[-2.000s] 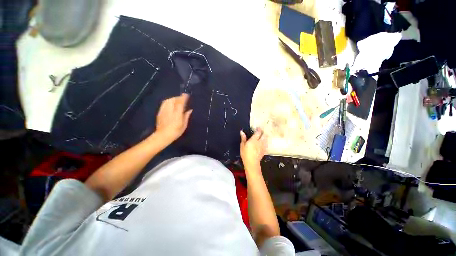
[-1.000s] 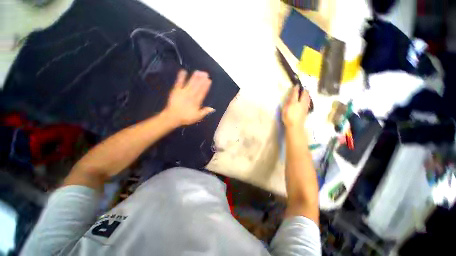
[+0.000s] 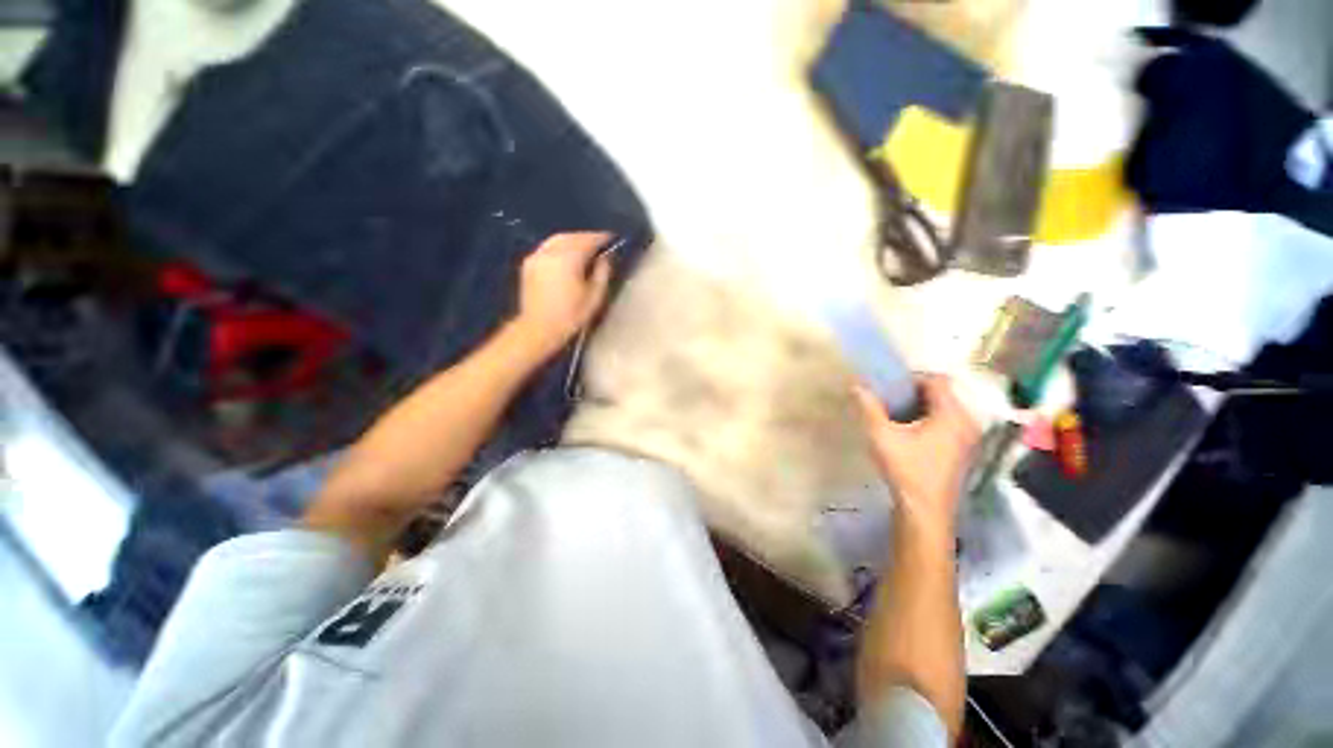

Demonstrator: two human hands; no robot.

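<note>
The dark garment panel [image 3: 351, 190] lies at the left, with faint white stitch lines and a curved white line. My left hand [image 3: 567, 285] is at its right edge, fingers bent over the cloth near the corner and seeming to grip it. A thin pale line runs down the edge below this hand. My right hand [image 3: 921, 439] is at the right of the table, thumb and fingers closing on the near end of a pale bluish strip [image 3: 863, 339], probably the ruler. A small dark patch between the fingertips is too blurred to name.
Dark shears [image 3: 912, 246] lie beyond my right hand, beside a brownish-grey bar [image 3: 1004, 178], yellow cloth [image 3: 927, 158] and navy cloth [image 3: 892, 62]. Right of the hand are a green tool [image 3: 1053, 351], a red item [image 3: 1072, 443] and a small green item [image 3: 1009, 617]. Red material [image 3: 271, 348] hangs below the near edge.
My right hand has left the shears and come nearer, to the pale strip. My left hand, flat and spread a second ago, is now bent at the cloth's right edge. The view has shifted.
</note>
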